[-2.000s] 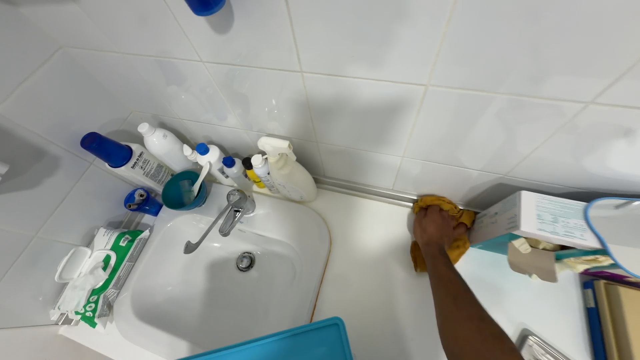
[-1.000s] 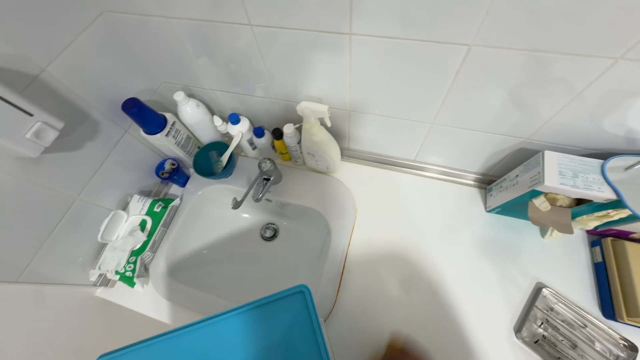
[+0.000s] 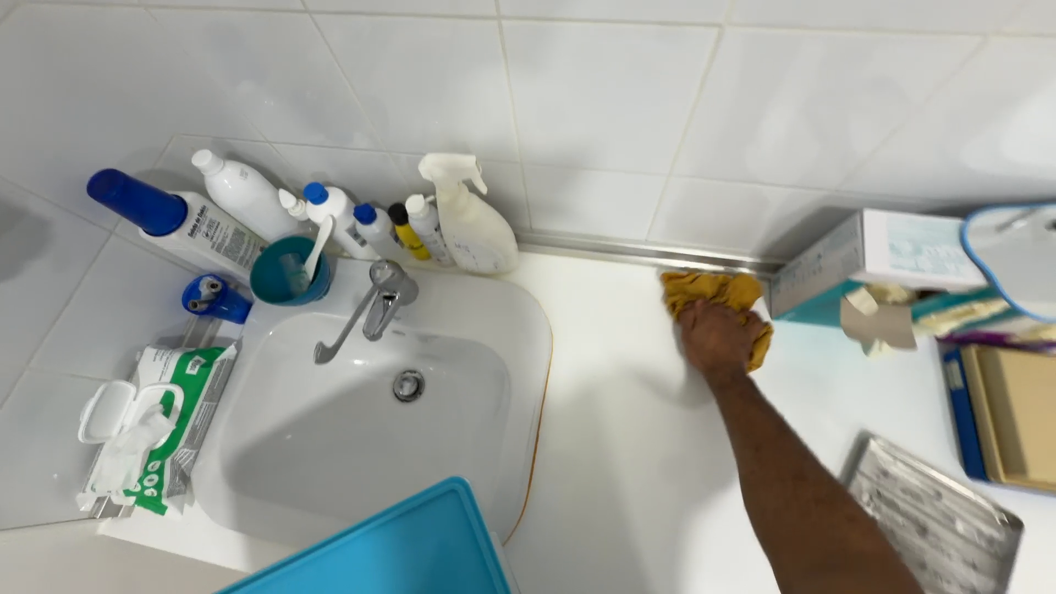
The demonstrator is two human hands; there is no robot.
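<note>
My right hand (image 3: 719,340) presses a crumpled mustard-yellow cloth (image 3: 711,289) against the white countertop (image 3: 610,396), beside the metal strip (image 3: 643,252) at the foot of the tiled wall. Just right of the cloth stands a glove box (image 3: 817,268) in white and teal. The forearm comes in from the lower right, passing a metal instrument tray (image 3: 932,511). Left of the cloth, a cream spray bottle (image 3: 474,223) stands at the back rim of the white sink (image 3: 371,445). My left hand is not in view.
A chrome faucet (image 3: 384,301), a teal cup (image 3: 290,271), several bottles and a blue cup (image 3: 216,299) line the sink's back edge. An opened wipes pack (image 3: 194,396) lies at left. A blue lid or tray (image 3: 396,553) juts in at the bottom; a beige tray (image 3: 1019,412) sits at right.
One second ago only a blurred bit of a hand showed at the bottom edge; now my right hand is back at the wall strip with the cloth, near where it was two seconds ago.
</note>
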